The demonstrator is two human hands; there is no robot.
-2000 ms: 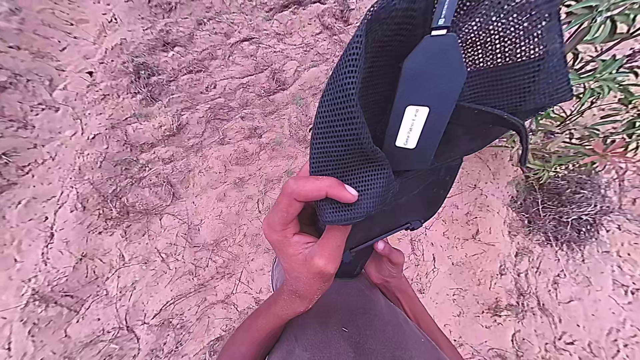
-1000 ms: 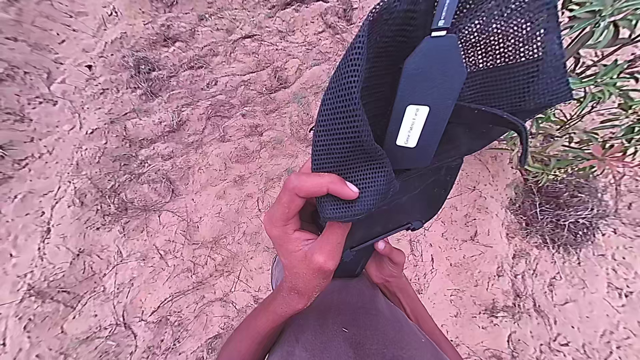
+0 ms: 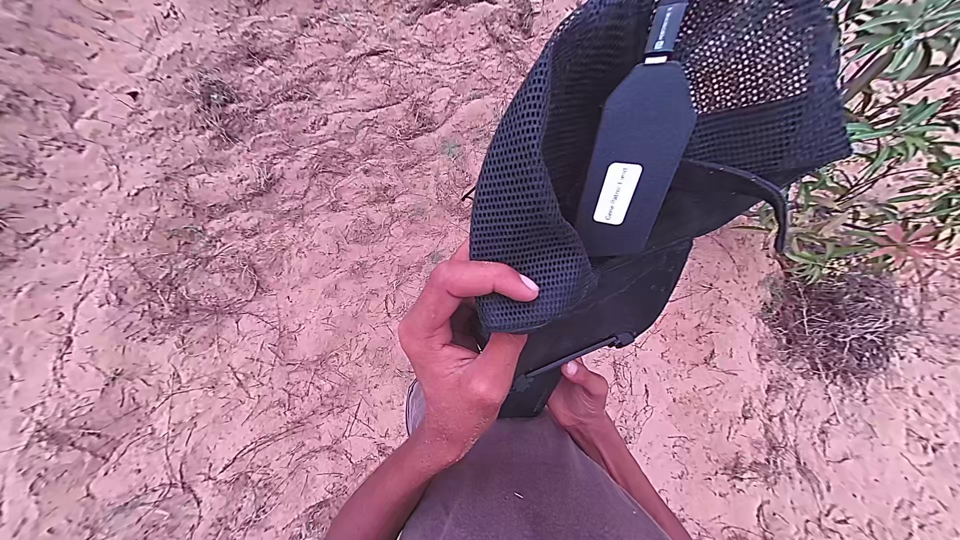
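A black mesh fabric article [image 3: 525,172], perhaps a bag or pouch, fills the upper middle. My left hand [image 3: 465,337] pinches its lower left edge between thumb and bent forefinger. Inside its opening lies a flat dark tag-like piece [image 3: 637,150] with a white label bearing writing, joined to a black strap or connector at the top. Below the mesh is a smooth black panel [image 3: 592,307] with a thin rod-like edge. My right hand [image 3: 581,397] is at the lower part of this black panel, thumb up; its other fingers are mostly hidden behind it.
Sandy reddish ground [image 3: 225,300] with dry twigs and roots spreads all around. A leafy green shrub [image 3: 892,157] stands at the upper right, close to the mesh, with a clump of dry brush [image 3: 840,322] under it. My clothed lap or torso [image 3: 525,480] shows at the bottom.
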